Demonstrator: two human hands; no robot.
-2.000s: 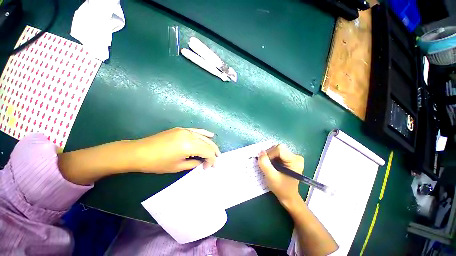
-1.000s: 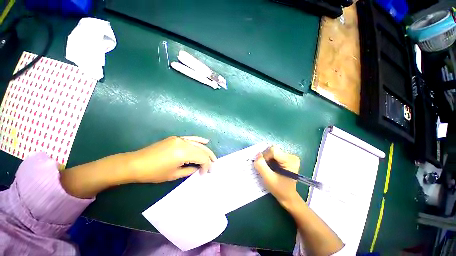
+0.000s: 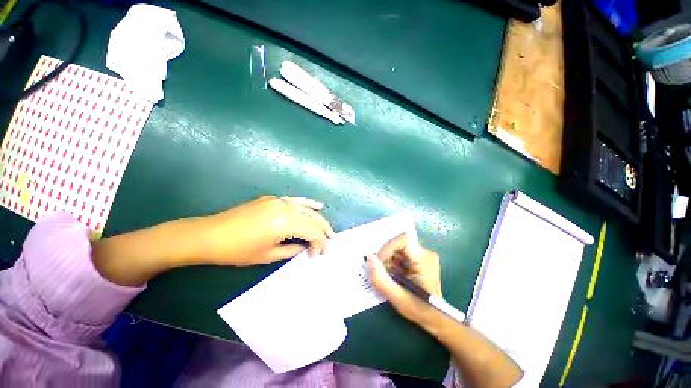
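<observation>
A white paper sheet with small handwriting lies on the green bench, its near end curling at the bench edge. My left hand is bare and rests on the sheet's upper left edge, fingers bent; it holds nothing else that I can see. My right hand grips a dark pen with a clear rear end, its tip side at the written lines. The exact tip contact is hard to see. A white notepad with a bound top edge lies right of my right hand, partly behind the forearm.
White-handled nippers and a clear strip lie mid-bench. A red-marked sticker sheet and crumpled white wipe are at left. A green mat, wooden board and black tray stand at the far side and right.
My right hand and the pen have moved left and slightly down along the sheet. My left hand stays on the paper. The camera view has shifted slightly.
</observation>
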